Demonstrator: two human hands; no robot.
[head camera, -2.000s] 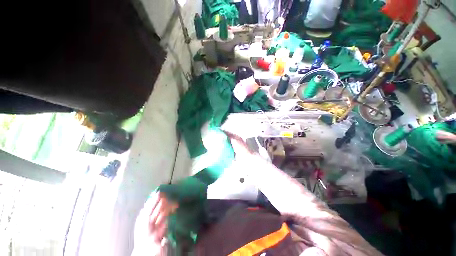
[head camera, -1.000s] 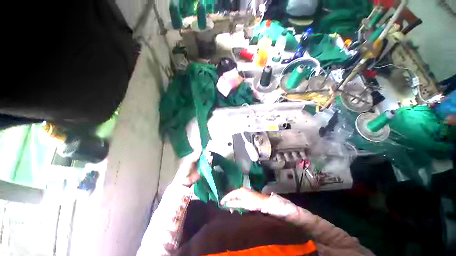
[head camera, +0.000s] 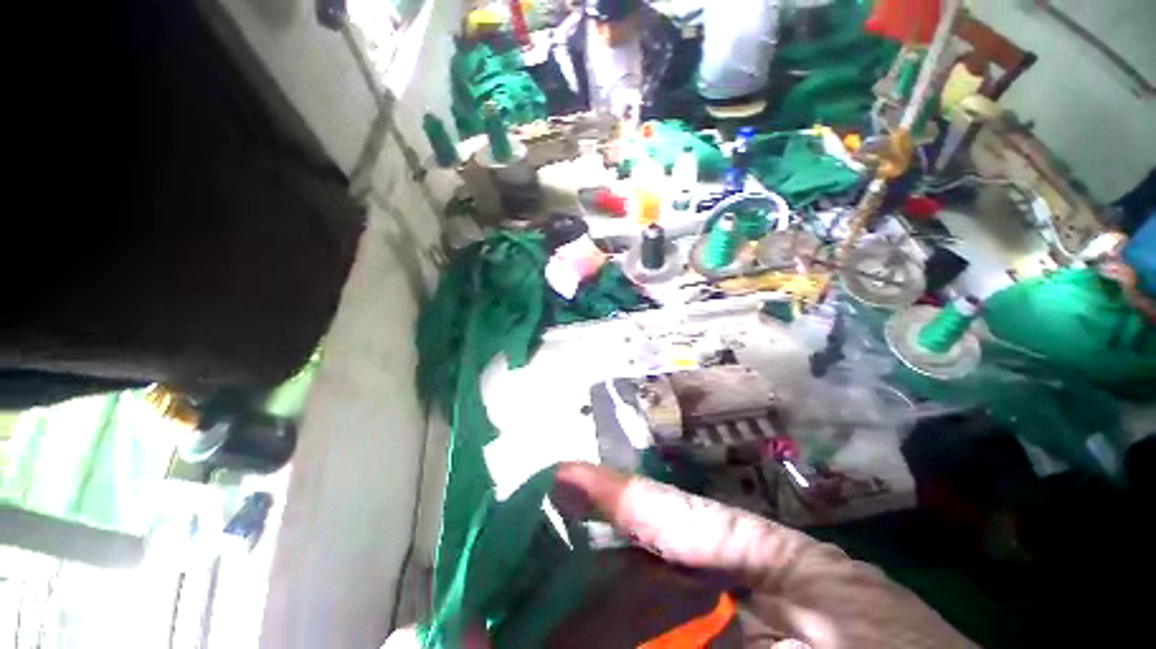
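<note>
A dark green fabric piece (head camera: 507, 558) lies spread between my hands over the lap and the table's front edge. A long green band runs from it along the wall side up to a crumpled green pile (head camera: 488, 298) at the upper left of the table. My right hand (head camera: 634, 507) is at the upper right edge of the piece, its fingers closed on the fabric. A thin pale sliver shows below its fingertips; I cannot tell what it is. My left hand (head camera: 403, 638) is almost wholly cut off by the bottom edge, beside the fabric; its grip is hidden.
An overlock machine (head camera: 723, 412) stands just beyond and right of my right hand. Thread cones (head camera: 723, 241) stand behind it, another (head camera: 944, 327) at right. Crinkled clear plastic (head camera: 862, 380) lies beside the machine. The wall (head camera: 361, 469) borders the left. A person (head camera: 615, 57) sits at the far back.
My left hand has dropped from the table's front to the bottom edge, drawing the green band down along the wall side. My right hand has risen slightly with the fabric.
</note>
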